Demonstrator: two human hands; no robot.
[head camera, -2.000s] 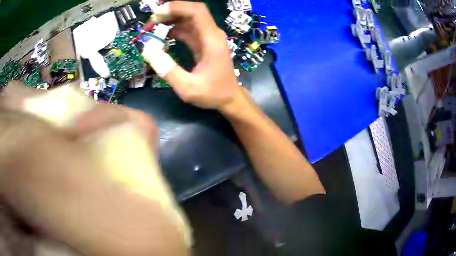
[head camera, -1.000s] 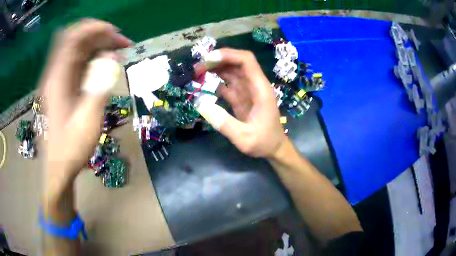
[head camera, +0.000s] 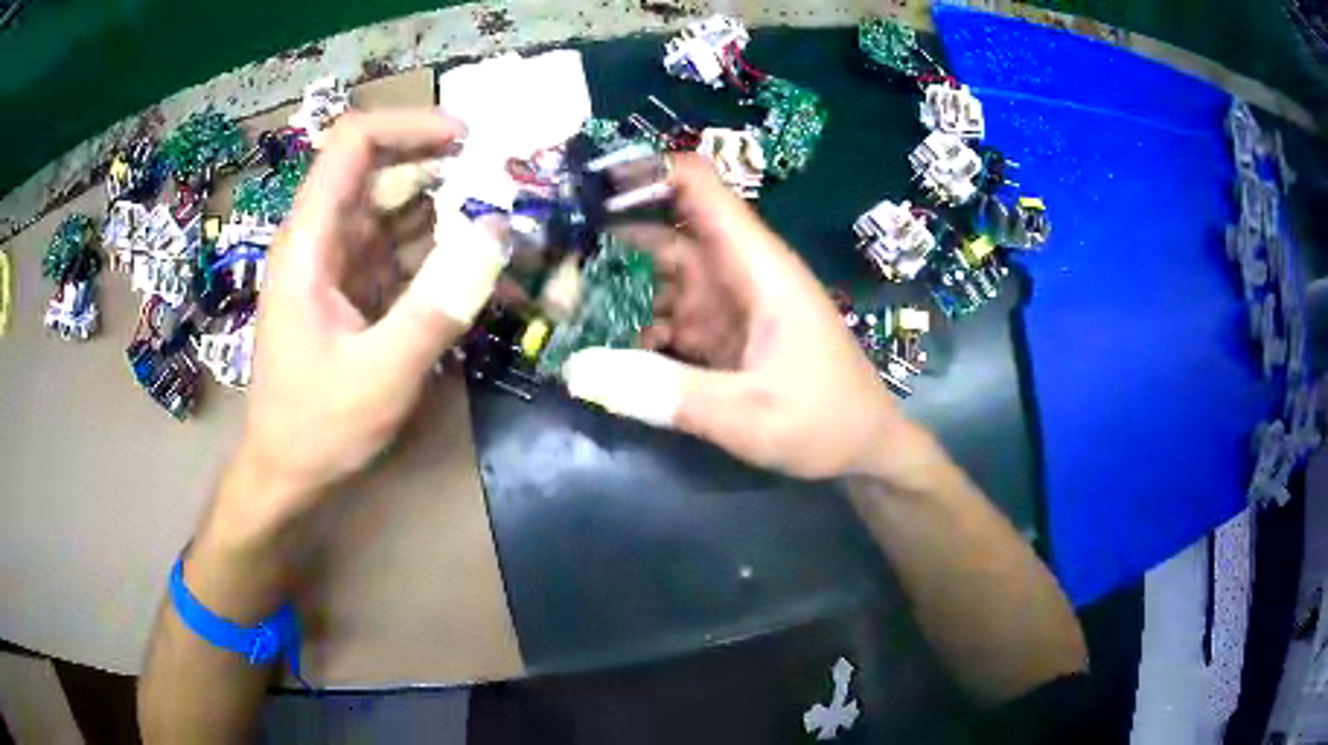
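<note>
A wired circuit-board assembly is between my two hands, somewhat blurred. It has a green board (head camera: 619, 303), a black plug pin base (head camera: 590, 197) with metal prongs, and blue and red wires. My left hand (head camera: 342, 328), with a blue wrist strap and a cream-covered thumb, grips its wired side from the left. My right hand (head camera: 787, 357) grips it from the right, its cream-covered thumb below the board and its fingers by the prongs. The fingers hide part of the assembly. A white housing part (head camera: 517, 105) lies behind it.
More wired assemblies lie on the cardboard (head camera: 393, 560) at left and on the black mat (head camera: 641, 510) at back and right. A blue sheet (head camera: 1121, 349) bears grey-white parts (head camera: 1267, 291) along its right edge. A small white bracket (head camera: 835, 702) lies near my lap.
My left hand has come in from the left to the assembly at my right hand. The black pin base with prongs now shows clearly between the hands. The camera view has shifted.
</note>
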